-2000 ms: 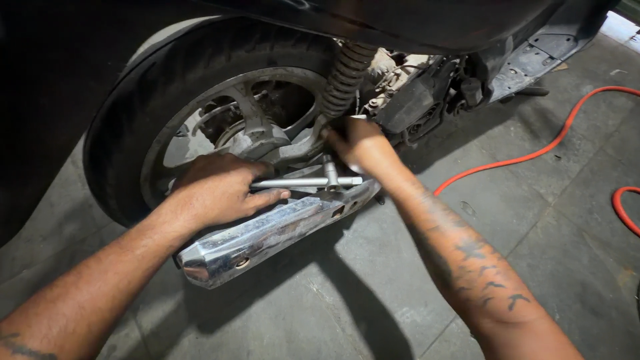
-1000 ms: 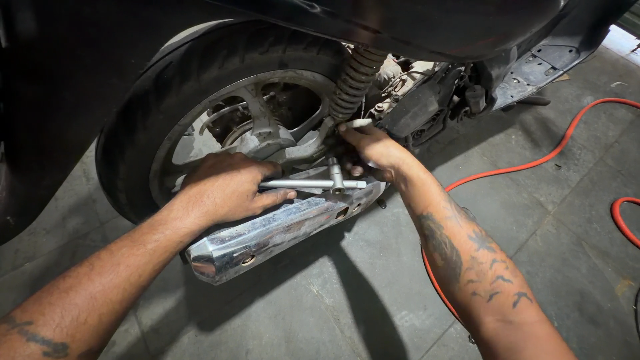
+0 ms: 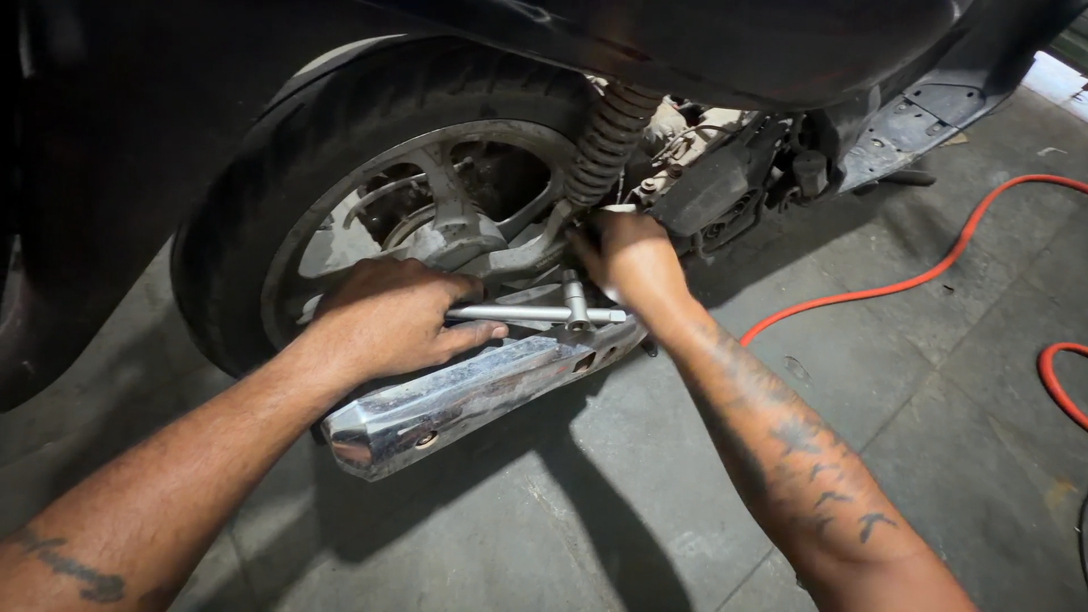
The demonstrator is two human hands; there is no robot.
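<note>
My left hand (image 3: 395,314) is closed around one end of a silver sliding T-bar wrench (image 3: 535,314), whose head and short shaft point toward the frame behind the muffler. That wrench lies just above a scuffed chrome muffler cover (image 3: 450,399). Beside the lower end of the coil spring shock absorber (image 3: 610,144) is my right hand (image 3: 633,255), slightly blurred. Its fingertips are hidden behind the swingarm area, so what they touch cannot be seen. A small white thing shows at the top of that hand. The scooter's rear wheel (image 3: 442,183) stands behind my left hand.
Dark body panels (image 3: 765,51) of the scooter hang over the work area. The dirty engine casing (image 3: 701,195) is right of the shock absorber. An orange hose (image 3: 926,274) curves over the grey tiled floor (image 3: 680,476) on the right. A metal floorboard part (image 3: 914,127) lies farther back.
My right hand has shifted a little around the lower end of the shock absorber. My left hand keeps its grip on the wrench.
</note>
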